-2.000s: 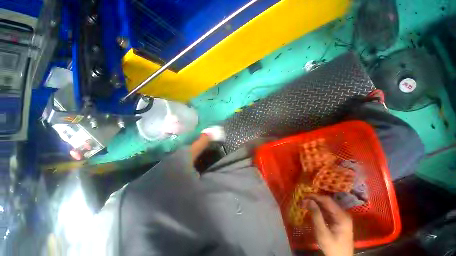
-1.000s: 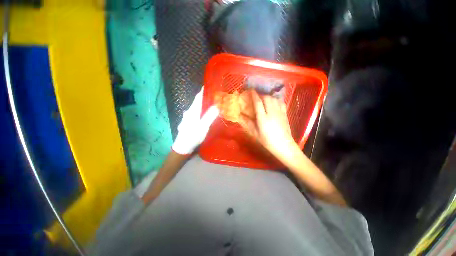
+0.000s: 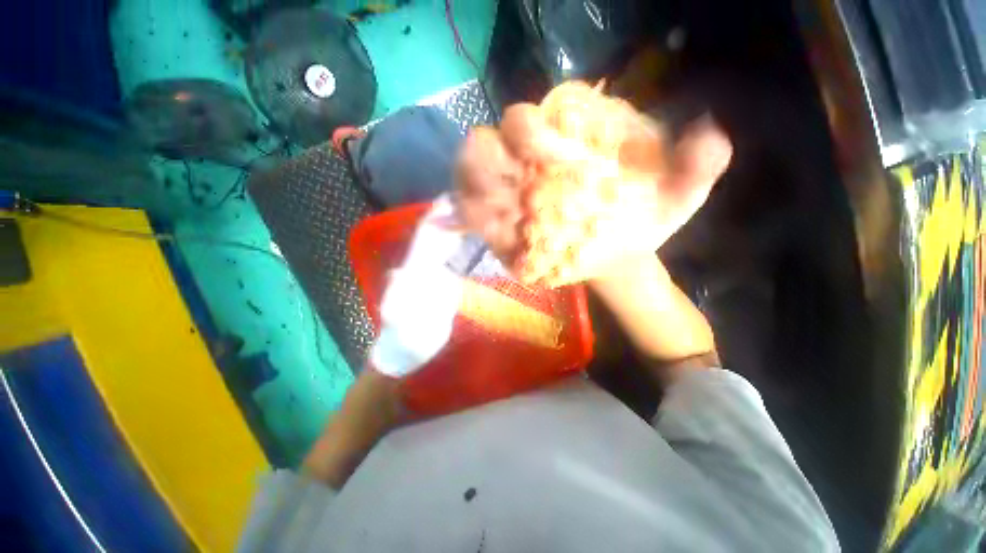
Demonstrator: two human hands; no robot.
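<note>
The red perforated basket (image 3: pixel 476 383) is at my lap. My right hand (image 3: pixel 616 194), bare and palm up, is raised above the basket's far right part. Its fingers are curled on an orange bumpy piece (image 3: pixel 573 178), washed out by glare. My left hand (image 3: pixel 416 308), in a white glove, is over the basket's left side, its fingertips close to the right hand's fingers. Blur hides whether it grips anything. A yellow-orange strip-like piece (image 3: pixel 514 313) lies in the basket, with a grey-blue piece (image 3: pixel 470 257) behind it, partly hidden by my hands.
A diamond-pattern metal plate (image 3: pixel 314 238) lies beyond and left of the basket. A round black fan-like object (image 3: pixel 308 81) stands on the green floor. A yellow and blue machine (image 3: pixel 130 356) is at left. A yellow-black checkered board (image 3: pixel 941 281) is at the right edge.
The view has turned, bringing the checkered board into sight. My right hand has risen from inside the basket with the orange piece. My left hand remains at the basket's left side.
</note>
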